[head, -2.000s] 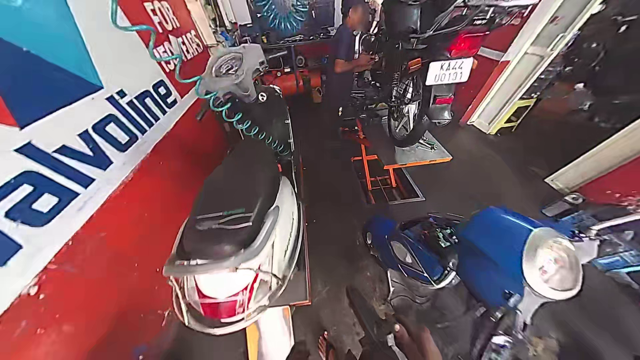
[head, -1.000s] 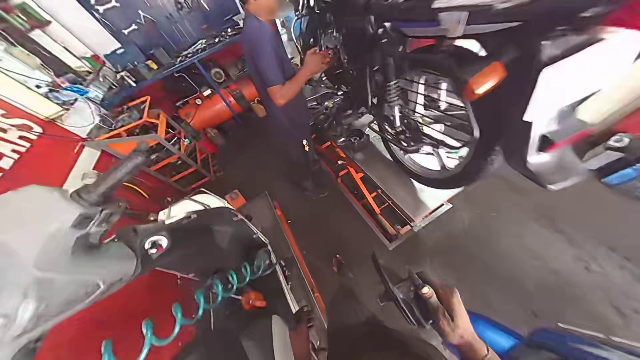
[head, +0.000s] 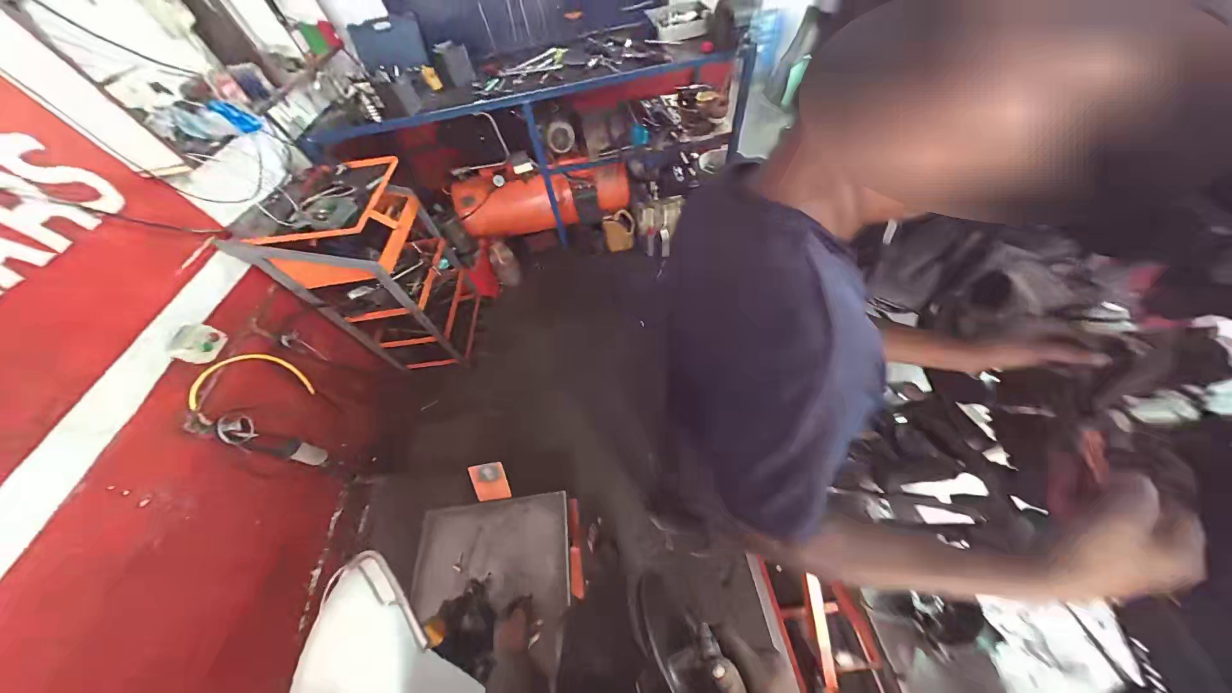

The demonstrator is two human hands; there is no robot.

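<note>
At the bottom edge, my right hand (head: 760, 666) is blurred and partly cut off, closed around a dark object (head: 707, 664) whose kind I cannot tell. A thin dark loop rises beside that object. Further left, a brown blurred shape (head: 515, 635) lies by a dark clump near the grey metal plate (head: 496, 549); whether it is my left hand or a foot is not clear. A co-worker in a dark blue shirt (head: 770, 356) stands close on the right, both hands at motorcycle parts (head: 962, 423).
An orange-framed tool trolley (head: 385, 279) stands by the red wall. Behind it are an orange compressor tank (head: 520, 202) and a blue-framed workbench (head: 539, 91) with tools. A white scooter part (head: 371, 635) juts in at bottom left. An orange lift frame (head: 818, 626) lies low right.
The view has moved forward to the co-worker, who now fills the right side. The dark object in my right hand stays in view, now at the bottom edge.
</note>
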